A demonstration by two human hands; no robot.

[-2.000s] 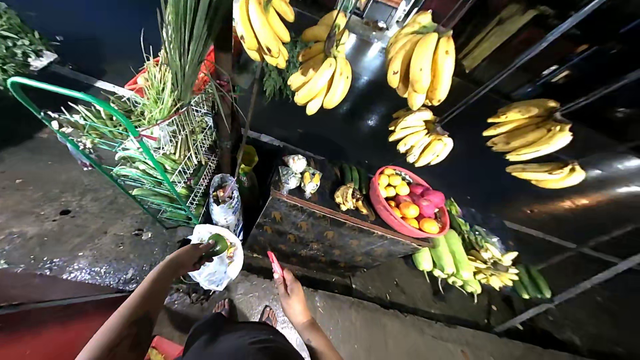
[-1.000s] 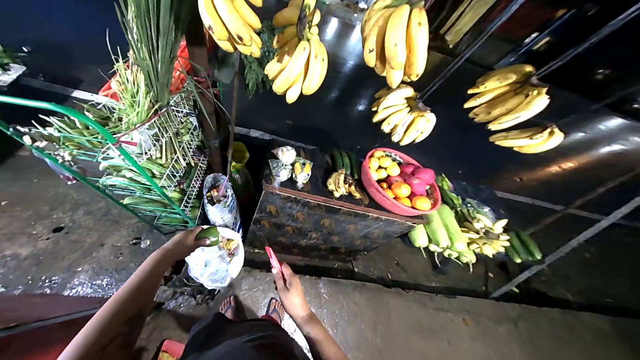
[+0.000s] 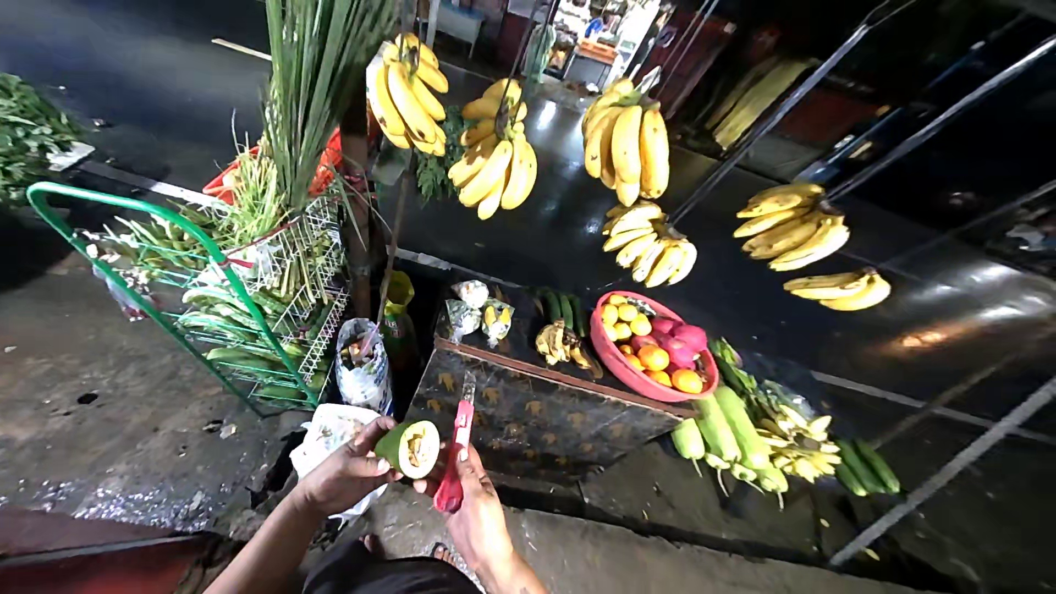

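Note:
My left hand (image 3: pixel 346 469) grips a green-skinned fruit or vegetable piece (image 3: pixel 407 450); its cut face is pale with a seedy hollow and points up and right. Beside it, my right hand (image 3: pixel 474 503) holds a red-handled knife (image 3: pixel 458 454), blade pointing up, with a few fingertips near the piece's underside. Whether blade and piece touch is not clear. Behind my left hand sits a white container with a plastic bag (image 3: pixel 323 437), partly hidden by that hand and holding scraps.
A patterned covered stand (image 3: pixel 511 404) carries bagged produce (image 3: pixel 478 312) and a pink basin of fruit (image 3: pixel 608 356). Banana bunches (image 3: pixel 491 169) hang above. Left is a green-handled wire rack of vegetables (image 3: pixel 239 297); pale green gourds (image 3: pixel 726 429) lie at the right.
My left hand has brought the green piece from over the white container toward my right hand. The cut face now shows. The knife is now close beside the piece.

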